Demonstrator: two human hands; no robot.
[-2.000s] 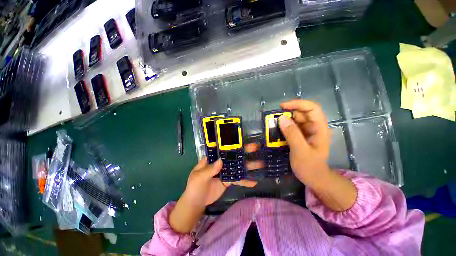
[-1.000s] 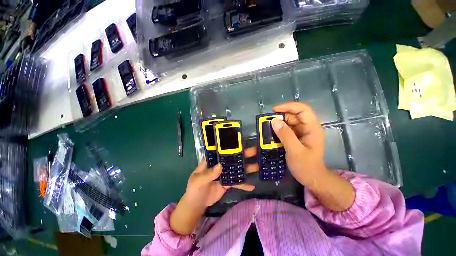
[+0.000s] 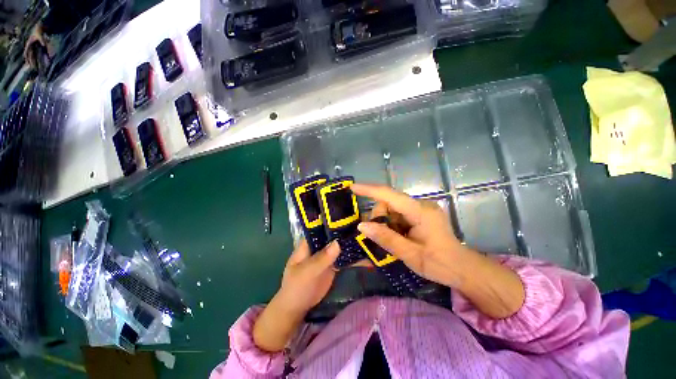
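Note:
My left hand (image 3: 307,280) holds two keypad mobile phones side by side and overlapping, fronts up, with yellow frames around dark screens: one phone (image 3: 310,203) at the left, the other phone (image 3: 339,205) on top at the right. My right hand (image 3: 415,235) holds a third keypad phone (image 3: 380,250), tilted, its keys pointing down and right, its top partly hidden by my fingers. My right index finger reaches the top edge of the upper left-hand phone. A clear blister tray (image 3: 485,152) lies under and behind my hands.
A white board (image 3: 319,106) carries black-and-red units (image 3: 150,142) and stacked blister trays (image 3: 319,55) with dark phones. A thin dark stick (image 3: 267,200) lies left of the tray. Plastic bags (image 3: 111,281) lie at the left, yellow sheets (image 3: 628,122) at the right, all around on a green mat.
My right hand has moved left and its phone has gone from upright to tilted, close to the left-hand phones. The left-hand phones have turned slightly.

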